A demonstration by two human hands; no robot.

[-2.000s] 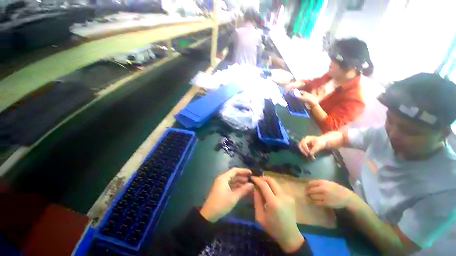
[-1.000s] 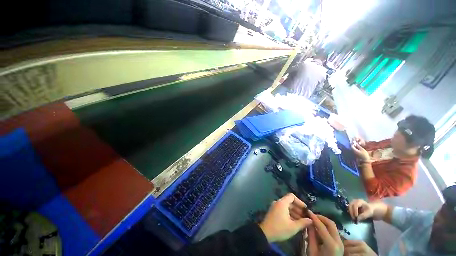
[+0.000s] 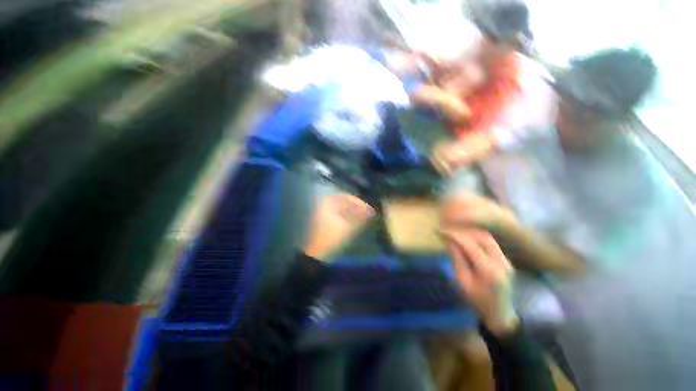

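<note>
The whole view is blurred. My left hand (image 3: 339,221) reaches over the bench near the scattered black plastic parts (image 3: 343,182); its fingertips are too blurred to tell what they hold. My right hand (image 3: 481,271) is at the right edge of the tan shallow box (image 3: 414,224), close beside a neighbour's hand; whether it holds a part cannot be told. The blue tray in front of me (image 3: 397,321) lies crosswise below both hands, with dark rows inside. The full blue tray (image 3: 200,330) lies at the left along the bench edge.
Stacked blue trays (image 3: 281,126), a clear plastic bag (image 3: 347,126) and a white heap (image 3: 328,67) are at the far end. A far blue tray (image 3: 397,145) stands near them. A neighbour in grey (image 3: 626,229) sits close at right, another in orange-red (image 3: 496,92) beyond. The conveyor belt (image 3: 99,229) runs at left.
The view has swung back to the bench and blurred. My hands, together at a small black part before, are now apart, left over the parts and right at the tan box's edge.
</note>
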